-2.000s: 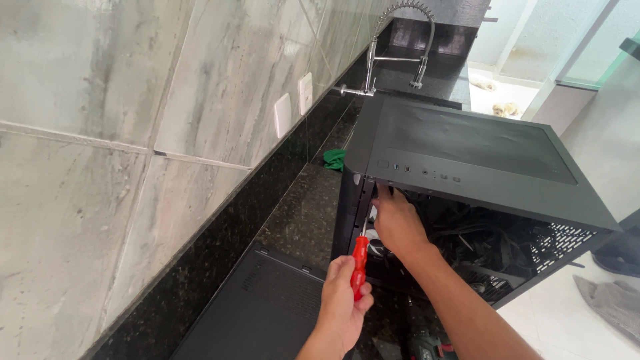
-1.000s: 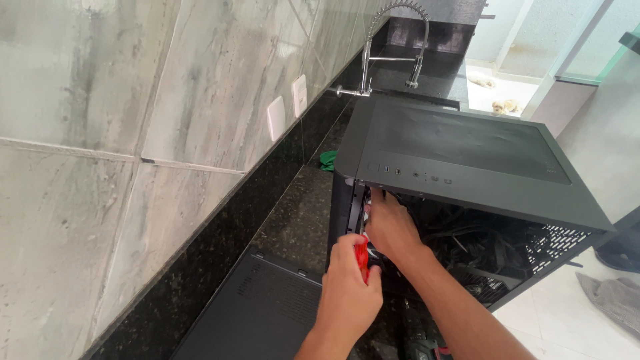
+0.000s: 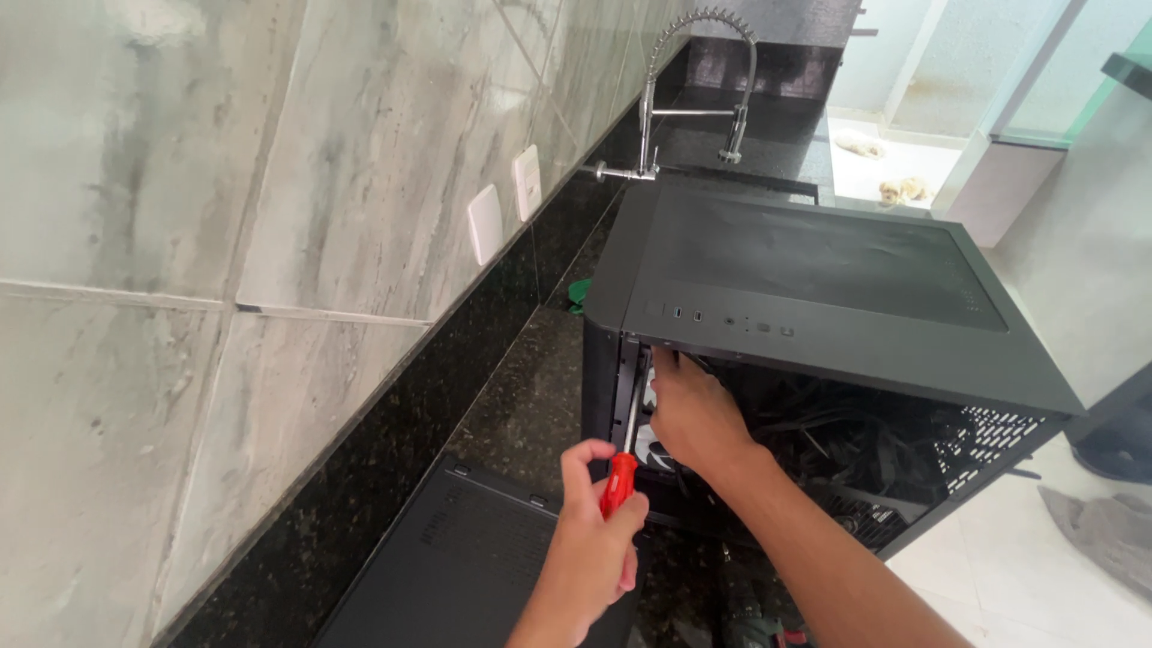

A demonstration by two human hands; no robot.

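Observation:
A black computer case (image 3: 810, 270) stands on the dark stone counter, its side facing me uncovered and dark cables (image 3: 846, 441) visible inside. My left hand (image 3: 598, 531) grips the red handle of a screwdriver (image 3: 619, 486), whose metal shaft points up along the inner front edge of the case. My right hand (image 3: 697, 409) reaches into the opening just under the top panel; its fingertips are partly hidden there, so whether they hold anything cannot be told. White and black parts (image 3: 652, 450) show between the shaft and my right wrist.
A detached black panel (image 3: 450, 558) lies on the counter at the lower left. At the bottom is a power drill (image 3: 751, 621), partly cut off. Behind the case stand a spring faucet (image 3: 648, 135) and a green item (image 3: 579, 295). Wall sockets (image 3: 527, 183) sit on the tiled wall.
The left hand's fingers have shifted on the red handle since a second ago, and more of handle and shaft shows now. My right hand stays inside the case's upper front corner.

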